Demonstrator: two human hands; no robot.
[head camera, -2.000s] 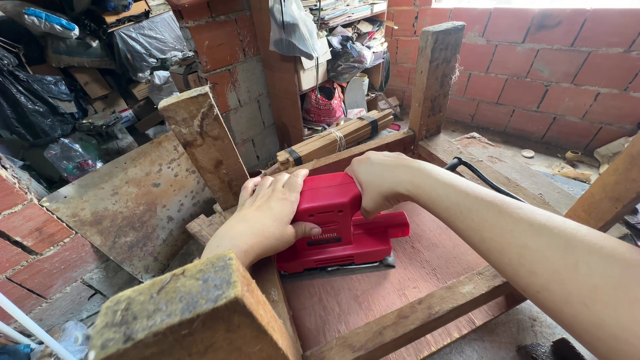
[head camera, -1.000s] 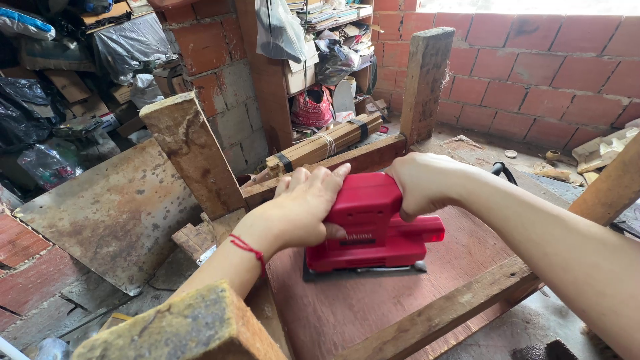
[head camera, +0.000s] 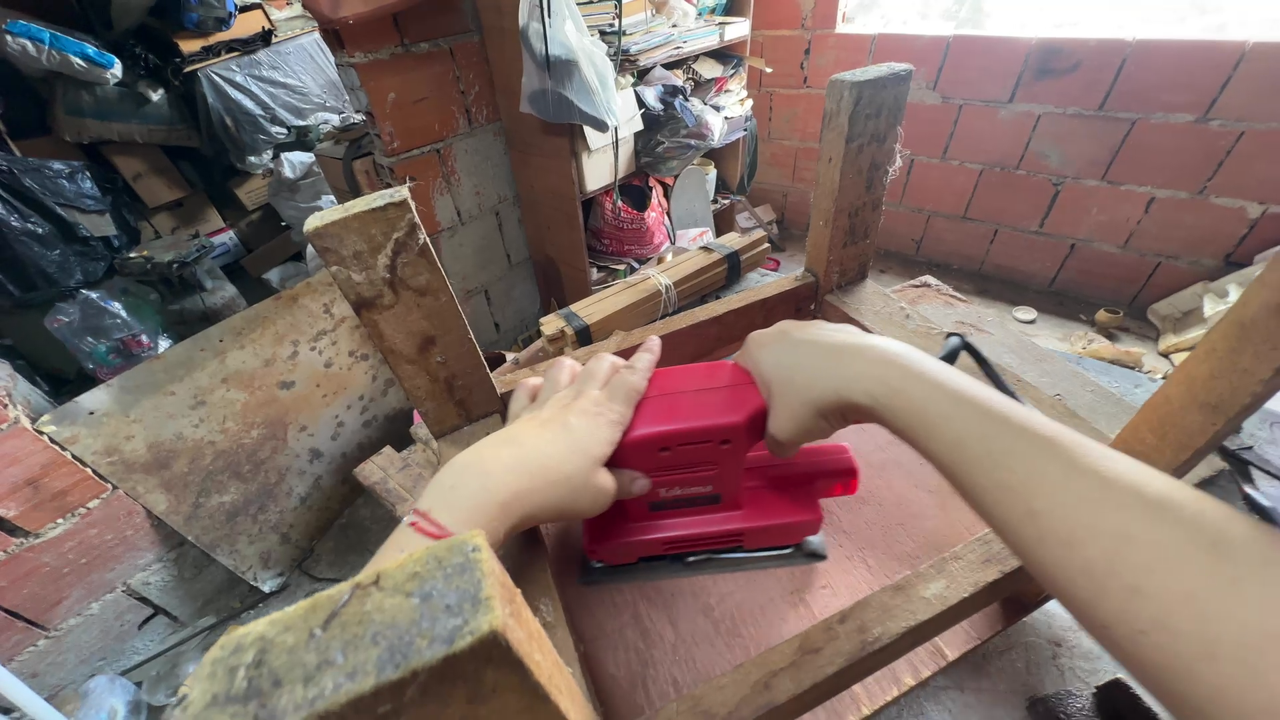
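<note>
A red electric sheet sander lies flat on the reddish plywood panel inside a wooden frame with upright legs. My right hand is closed round the rear handle of the sander, its fingertips hidden behind the grip. My left hand presses on the sander's front left side, thumb on the housing and fingers over the top; a red string is tied at that wrist. A black cord shows behind my right forearm. The sanding pad sits against the panel near its left rail.
Wooden legs rise at the near left, far left, far right and right. A bundle of wood strips lies behind the frame. A stained sheet leans at left, beside piled bags and boxes.
Both hands remain on the sander. Compared with two seconds ago, the sander has moved away from the frame's left rail, over the panel. The view has shifted slightly.
</note>
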